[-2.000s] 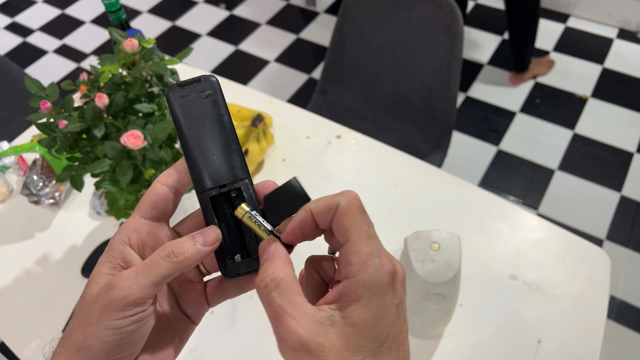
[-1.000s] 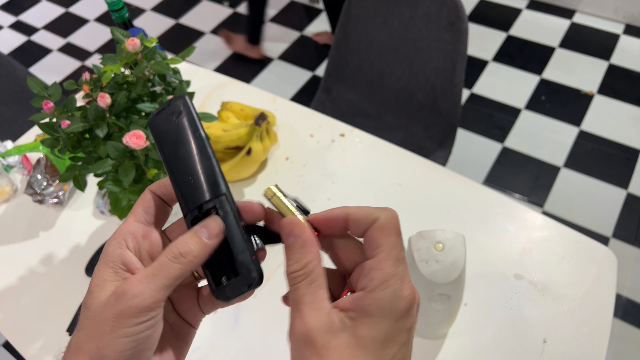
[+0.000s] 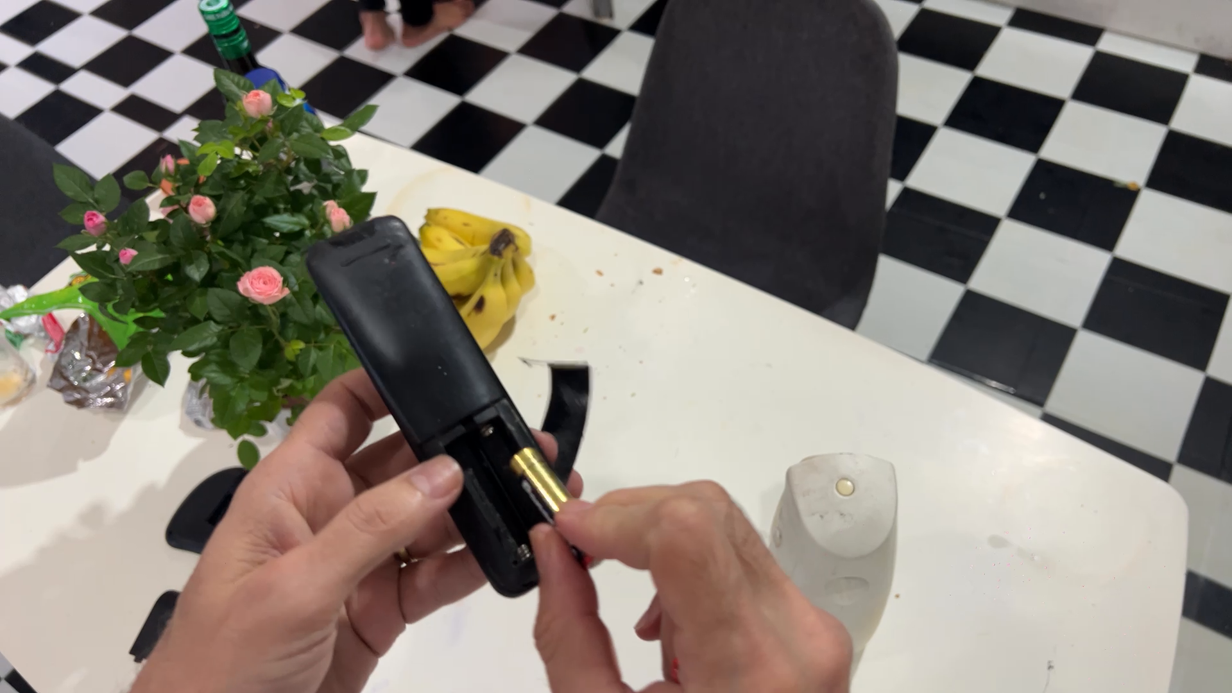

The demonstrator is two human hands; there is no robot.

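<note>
A black remote control (image 3: 414, 327) lies back side up in my left hand (image 3: 327, 539), its battery compartment (image 3: 491, 491) uncovered at the lower end. My left thumb presses on the edge near that compartment. Between the thumb and forefinger of my right hand (image 3: 693, 577) is a gold-ended battery (image 3: 541, 478), tilted over the compartment's right side. A curved black cover (image 3: 570, 409) shows just beyond the remote, by my left fingertips; whether they hold it I cannot tell. The battery's lower end is hidden by my right fingers.
Bananas (image 3: 481, 269) and a pink rose plant (image 3: 241, 250) stand beyond the remote on the white table (image 3: 712, 385). A whitish plastic device (image 3: 837, 549) lies right of my right hand. Black objects (image 3: 202, 510) lie at left. A grey chair (image 3: 760, 144) is behind; a person's feet (image 3: 414, 27) show.
One second ago the battery was in my right fingers, apart from the remote's right side; now it is over the compartment. The person's feet in the background have moved left.
</note>
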